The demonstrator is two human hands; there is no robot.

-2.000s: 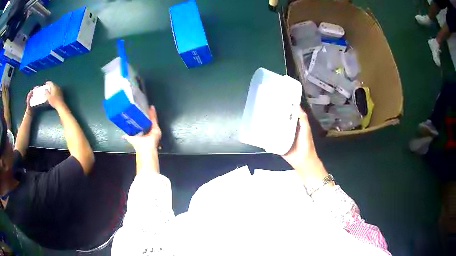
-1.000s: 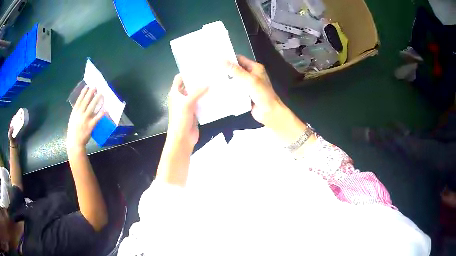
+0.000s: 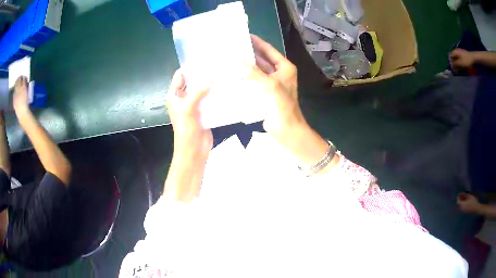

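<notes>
A white rectangular item (image 3: 217, 65), overexposed, is held above my lap at the bench's front edge. It may be a white tray or a box's white face; glare hides its details. My left hand (image 3: 190, 108) grips its left side, with the thumb on the near face. My right hand (image 3: 274, 89) grips its right side, with fingers bent over the face.
A blue box (image 3: 168, 11) stands on the dark green bench (image 3: 119, 70) at the top. More blue boxes (image 3: 32, 24) are at upper left. A coworker's hand (image 3: 20, 95) holds a white piece at left. An open brown carton (image 3: 400, 40) holds loose plastic parts. Another person's hands show at right.
Two seconds ago my left hand held an open blue box and my right hand the white item; now both hold the white item. The open box passed to the coworker's side.
</notes>
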